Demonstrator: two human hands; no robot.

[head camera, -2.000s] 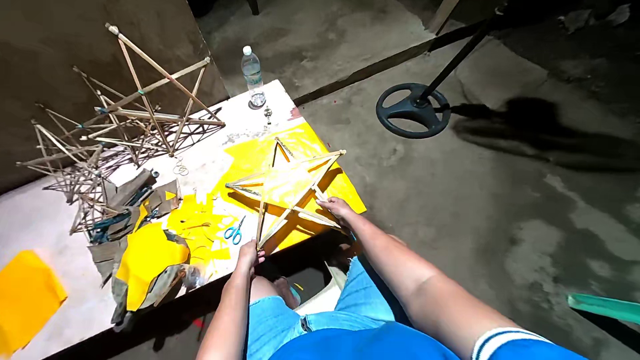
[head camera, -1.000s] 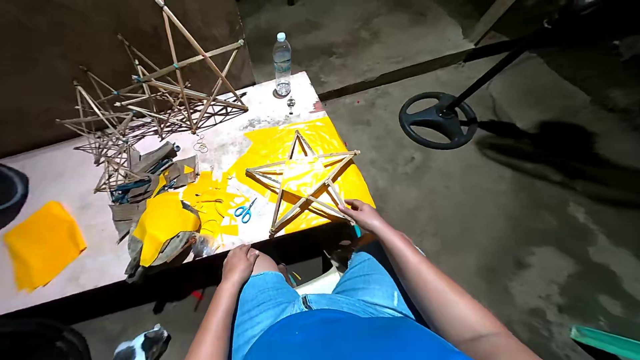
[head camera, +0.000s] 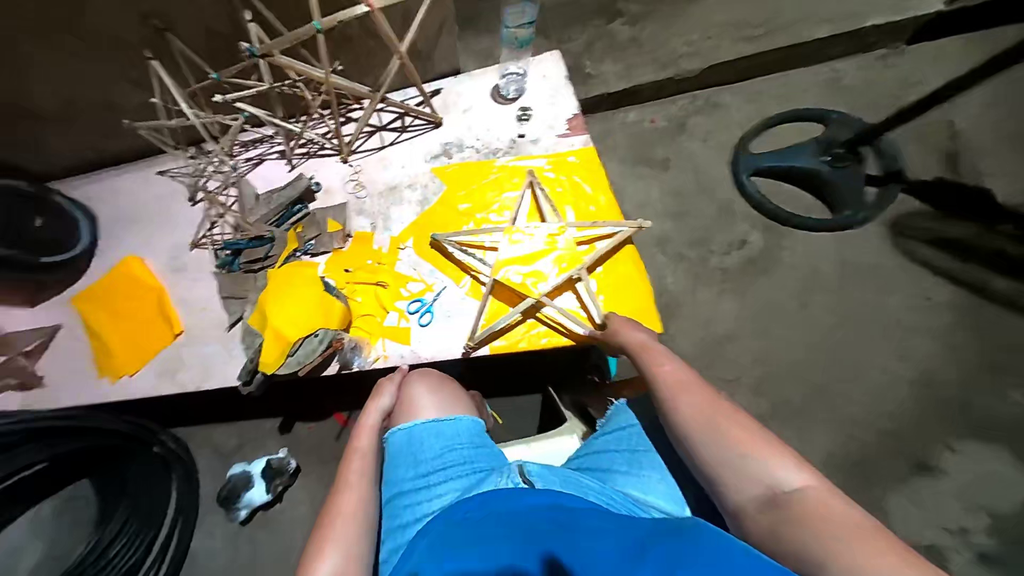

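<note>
A star-shaped frame of thin wooden or bamboo sticks (head camera: pixel 588 261) lies on a shiny yellow sheet (head camera: pixel 620 298) at the table's near right corner. My right hand (head camera: pixel 624 334) holds the star's lower right point at the table edge; its fingertips are partly hidden. My left hand (head camera: pixel 388 392) rests beside my left knee, below the table edge, and I cannot tell how its fingers are set. Blue-handled scissors (head camera: pixel 424 308) lie left of the star. Beside them are yellow scraps (head camera: pixel 372 276) and a crumpled yellow piece (head camera: pixel 300 308) over grey-brown material.
More stick star frames (head camera: pixel 320 76) stand at the back of the white table (head camera: pixel 200 360), near a clear plastic bottle (head camera: pixel 516 48). A folded yellow sheet (head camera: pixel 128 318) lies left. Around the table are a steering wheel (head camera: pixel 816 168), a black coil (head camera: pixel 96 480) and a black-and-white animal (head camera: pixel 258 484).
My left hand has come off the star frame and moved down beside my knee. My right hand has shifted to the star's lower right point. The view has turned left.
</note>
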